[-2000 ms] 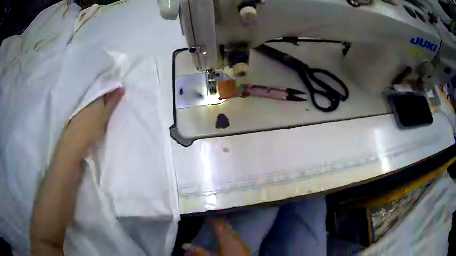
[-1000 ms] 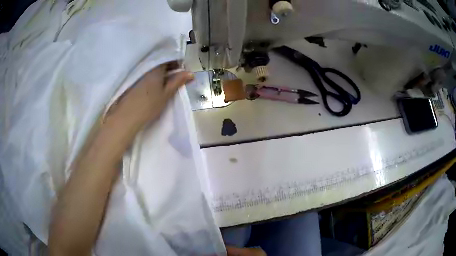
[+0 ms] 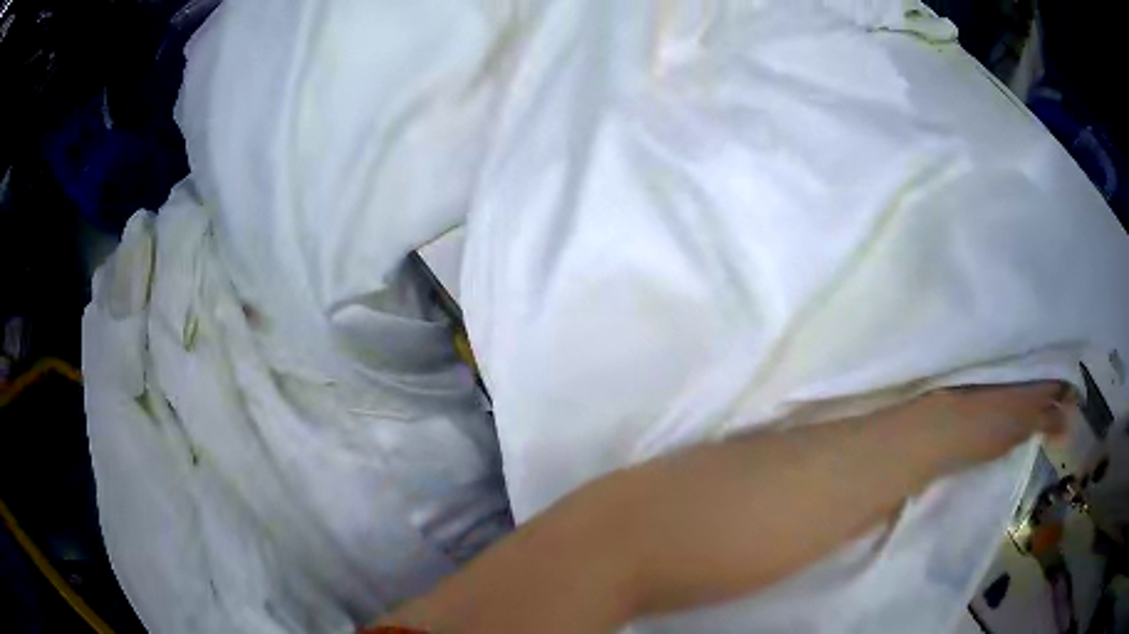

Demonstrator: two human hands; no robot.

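A white garment piece (image 3: 706,260) spreads over most of the view, creased and soft. My left forearm crosses it from the bottom, and my left hand (image 3: 1035,409) is at the right, its fingers closed on the cloth near the edge and partly covered by a fold. The lit presser foot area (image 3: 1060,495) shows small at the right rim, just below my hand. The orange-brown block (image 3: 1046,540) is beside it, blurred. My right hand is out of the picture.
More white pieces (image 3: 235,483) hang in a crumpled pile at the left. Yellow tubing (image 3: 50,570) shows at the far left. A narrow gap between the cloths shows a pale table corner (image 3: 443,263). The background is dark.
The view has swung left, so the machine has shifted to the right rim and the shears and phone are out of view. My right hand, partly visible at the bottom before, is gone from view.
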